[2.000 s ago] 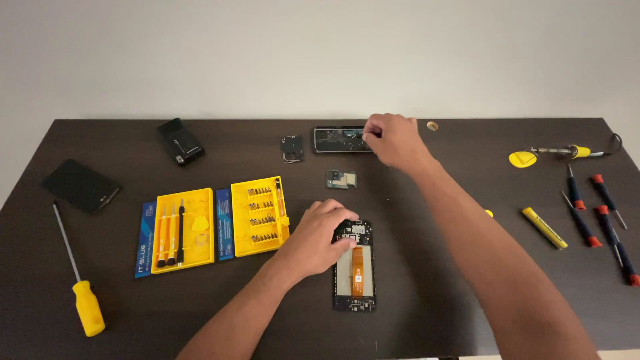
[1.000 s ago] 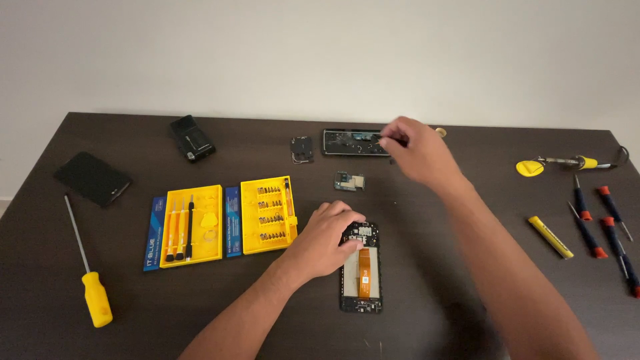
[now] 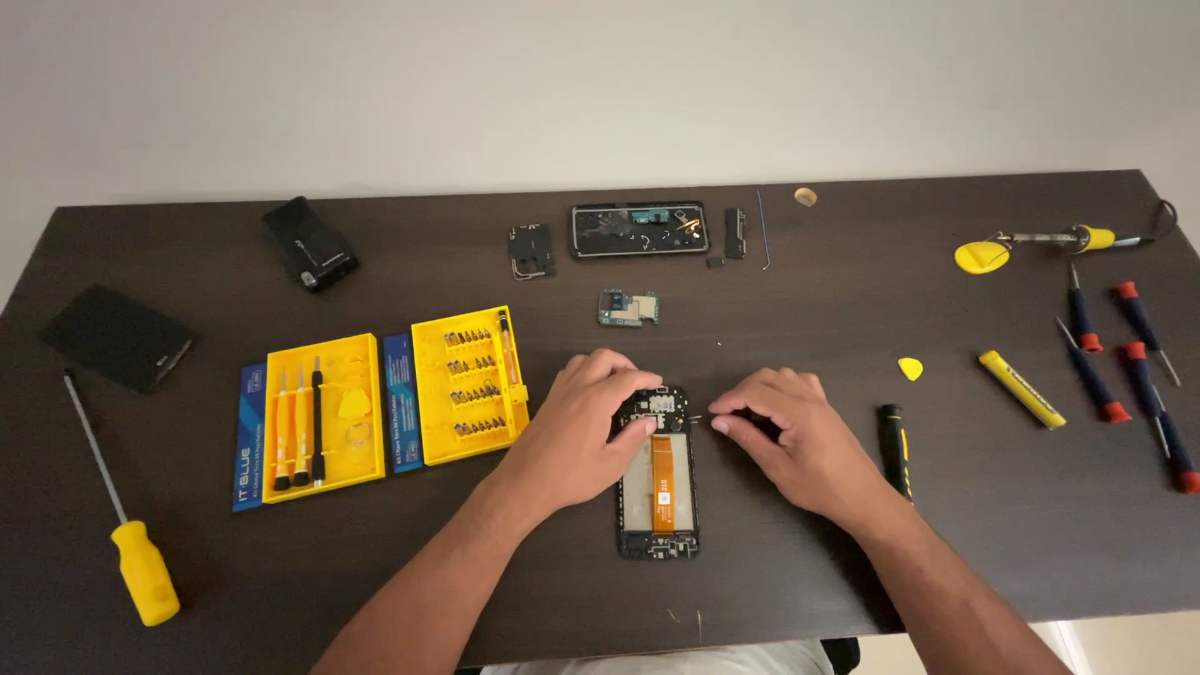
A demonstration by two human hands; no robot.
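My left hand grips the top of an opened phone frame, thumb and fingers over its upper end. An orange flex cable runs down the frame's middle. Just right of the frame, my right hand pinches a tiny thin piece between thumb and forefinger; what it is cannot be made out. Above the frame lies a small circuit board. Farther back are a black phone back cover with small parts in it, a dark plate and a narrow black part.
Left: yellow bit cases, a yellow-handled screwdriver and two dark devices. Right: a yellow pick, a black-and-yellow handle, a yellow tube, several precision screwdrivers and a soldering iron.
My right hand has come from the back cover toward me, down beside the opened phone frame. My left hand stays at the top of that frame.
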